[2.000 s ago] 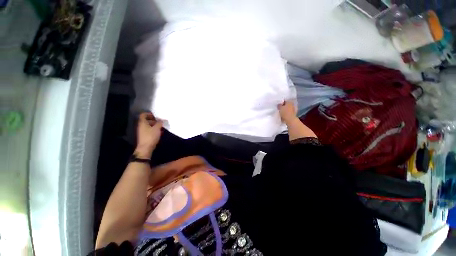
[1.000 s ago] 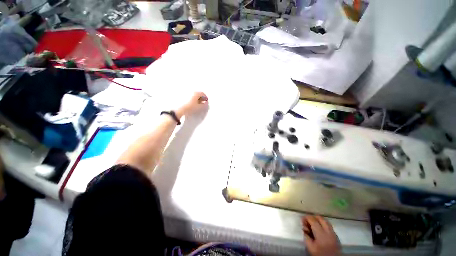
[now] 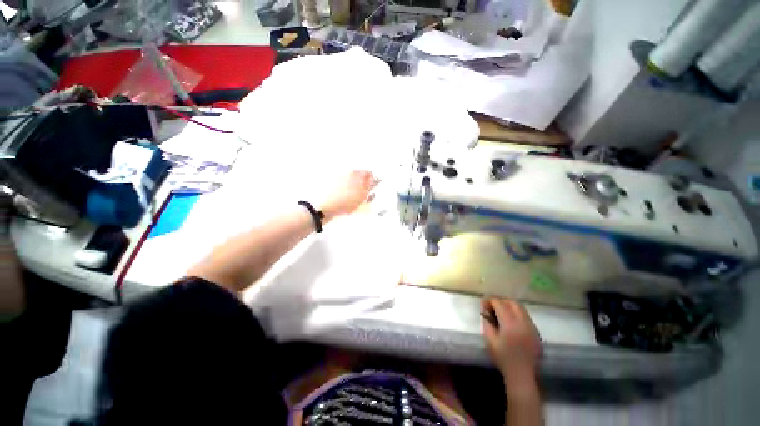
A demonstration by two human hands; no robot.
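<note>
A large white garment panel [image 3: 333,279] lies over the table left of the sewing machine and runs under its left end. My left hand [image 3: 358,193] rests on the cloth just left of the needle area [image 3: 432,237]; glare hides whether its fingers grip the cloth. My right hand [image 3: 510,329] is at the table's front edge, below the machine bed, with its fingers closed around a small dark tool, perhaps thread snips. The white machine head [image 3: 546,187] has a blue stripe.
Blue-handled scissors [image 3: 530,248] and a green spot [image 3: 545,280] are on the machine bed. A dark patterned pouch [image 3: 637,320] lies at right. A stack of white pieces [image 3: 200,158], a blue patch [image 3: 173,214] and red cloth [image 3: 225,71] are at left. Thread cones [image 3: 696,37] stand upper right.
The view has swung from the lap and red bag to the machine table. Since one second ago, my left hand has moved right with the cloth, closer to the needle. My right hand stays at the edge.
</note>
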